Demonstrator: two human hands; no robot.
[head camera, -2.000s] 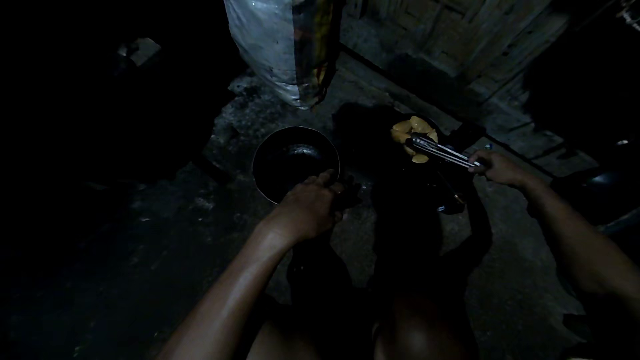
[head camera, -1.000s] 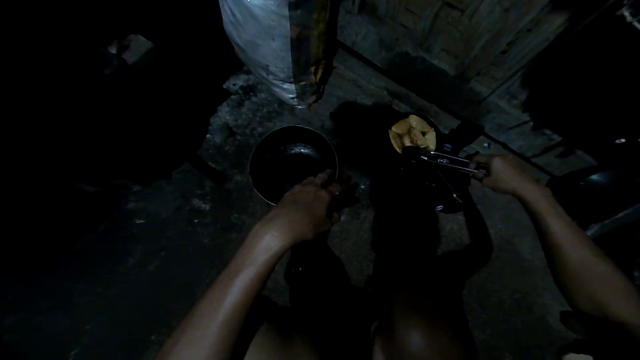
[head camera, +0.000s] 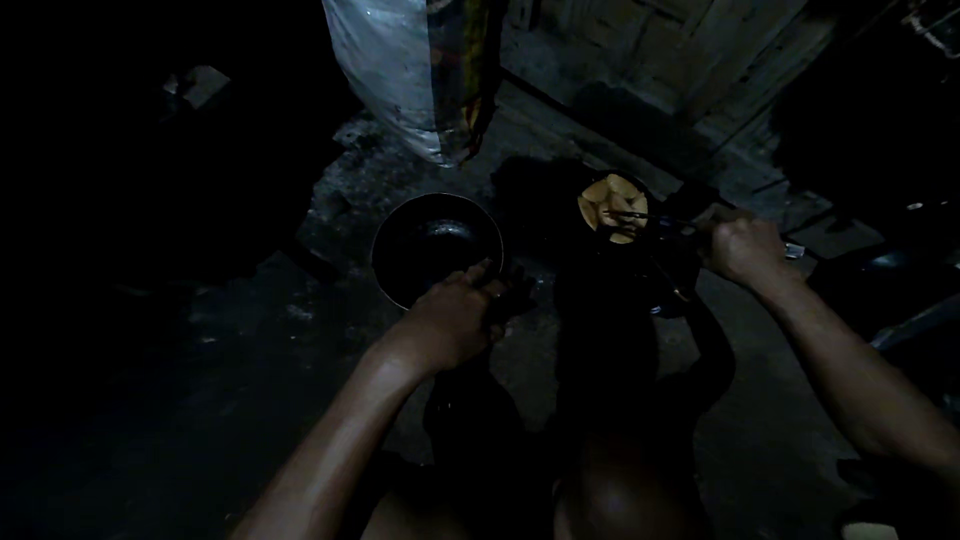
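My right hand (head camera: 742, 244) is closed around metal tongs (head camera: 675, 220), whose tips reach over several golden-brown pieces of food (head camera: 615, 206). These pieces lie together in a dark round vessel whose edges are hard to make out. At the near right rim of a wide dark pan (head camera: 437, 247) is my left hand (head camera: 454, 319), fingers stretched forward. Whether it grips or only rests on the rim cannot be told, and shadow hides its fingertips. The inside of the pan is dark with a dull shine.
A silvery sack (head camera: 397, 75) with a yellow and dark stripe stands or hangs beyond the pan. A woven-looking wall panel (head camera: 660, 52) is at the back right. Dark objects sit at the right edge. The dim concrete-like floor (head camera: 360, 360) shows around my legs; deep shadow covers the left.
The tongs and the food pieces have shifted, and the pieces now lie in a ring-like spread. My right hand has turned on the tongs. My left hand has stayed by the pan.
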